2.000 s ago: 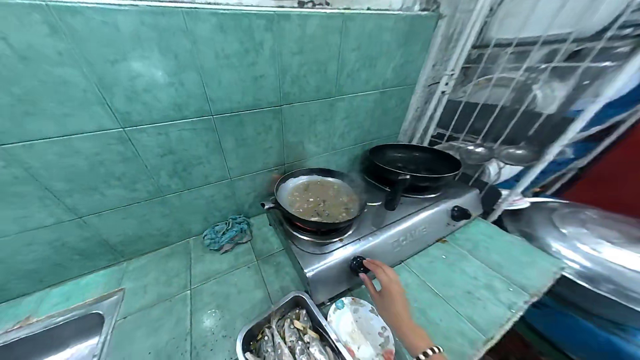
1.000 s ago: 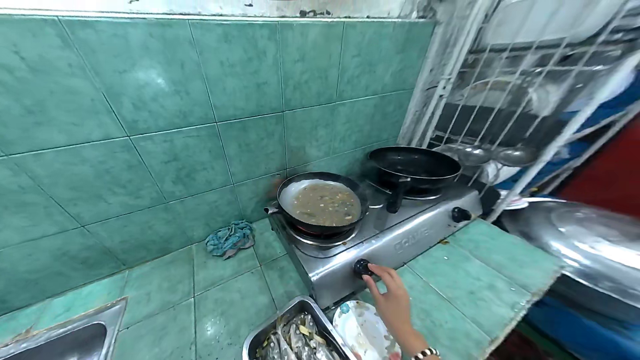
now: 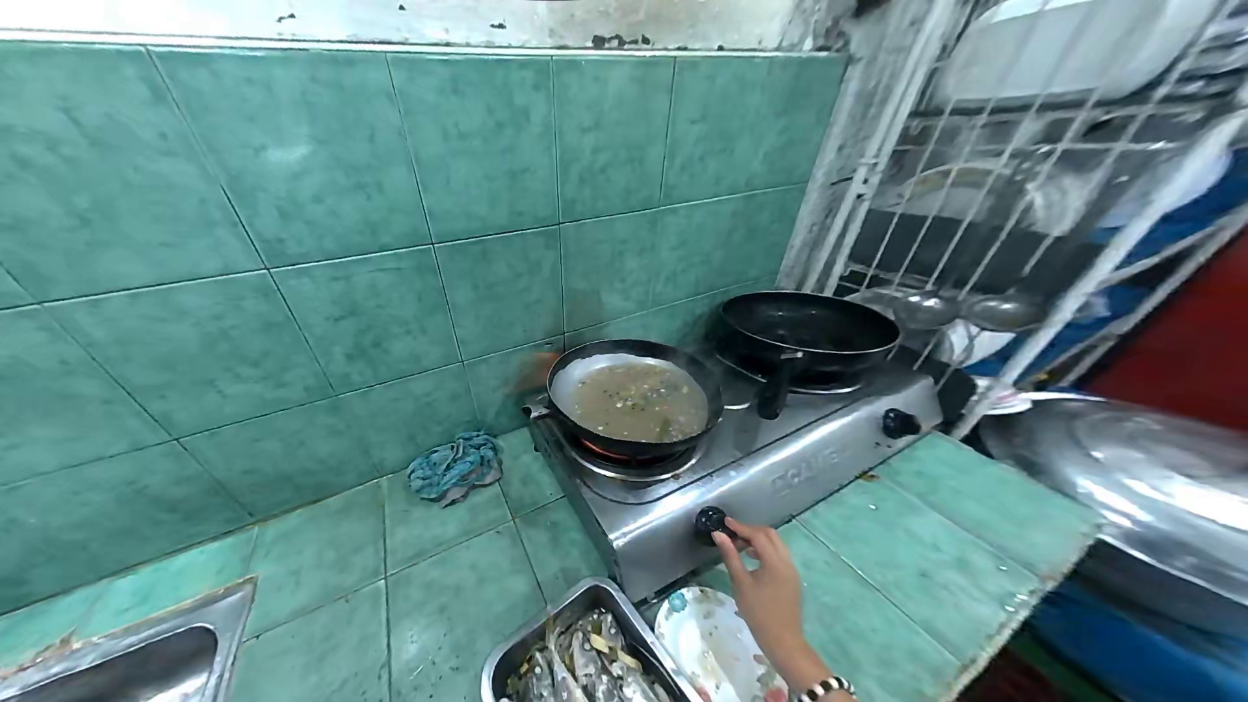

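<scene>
My right hand (image 3: 765,585) comes in from the lower right, thumb and fingers pinching the left black control knob (image 3: 713,525) of a stainless-steel two-burner gas stove (image 3: 780,478). Above that knob, a frying pan (image 3: 634,398) of cloudy liquid with small green bits rests on the left burner, where an orange glow shows beneath it. A second black frying pan (image 3: 809,327) sits on the right burner, its handle pointing toward the front. A metal tray of small fish (image 3: 585,663) and a white patterned plate (image 3: 717,643) lie below the stove's front. My left hand is out of view.
A crumpled blue cloth (image 3: 455,468) lies on the tiled counter left of the stove. The rim of a metal sink (image 3: 234,614) is at lower left. A white wire dish rack (image 3: 985,195) stands at right, with a large metal lid (image 3: 1141,468) beneath it.
</scene>
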